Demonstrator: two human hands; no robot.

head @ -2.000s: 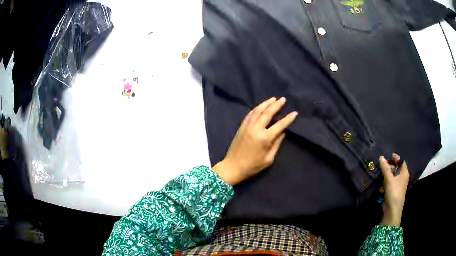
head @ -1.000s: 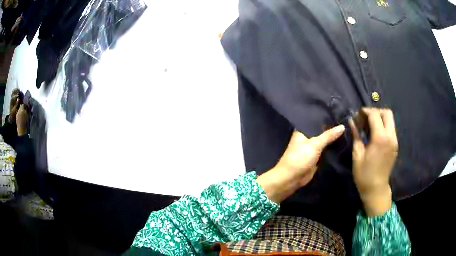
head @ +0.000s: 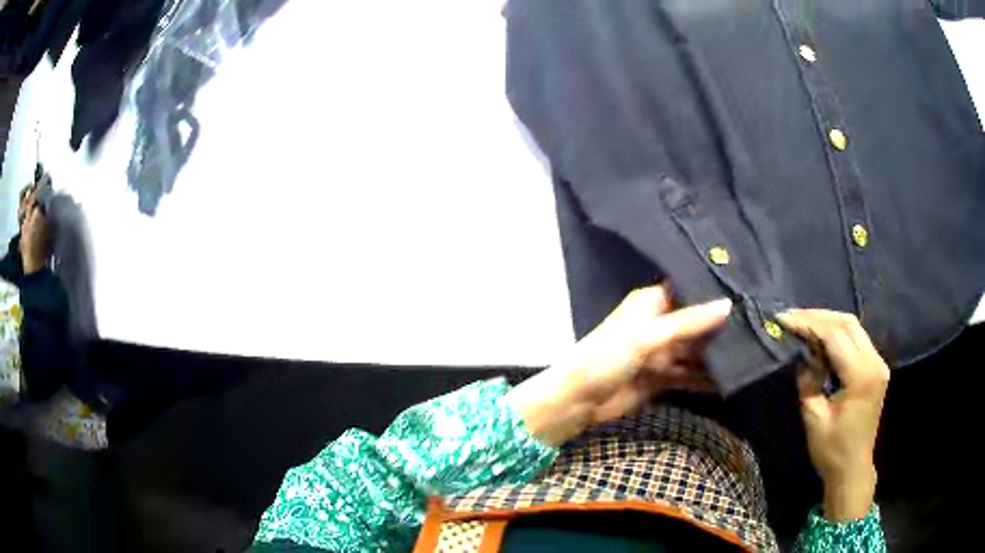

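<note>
A charcoal-grey denim shirt (head: 778,184) lies front up on the white table, with gold buttons down its placket. One sleeve lies along its body, and its cuff (head: 745,351) with gold buttons is raised at the table's near edge. My left hand (head: 637,351) holds the cuff's left side, thumb on top and fingers partly hidden under it. My right hand (head: 842,367) pinches the cuff's right edge beside the lower button. Something small and dark shows between the fingers of my right hand; I cannot tell what.
The white table (head: 324,216) has a rounded near edge. A clear plastic bag (head: 178,97) with dark contents lies at the far left. Dark cloth is beside it. Another person's hand (head: 35,232) and dark sleeve show at the left edge.
The sleeve end has moved nearer to me and its cuff is now raised between both hands. My right hand has moved from above the sleeve to the cuff's edge. The view has shifted.
</note>
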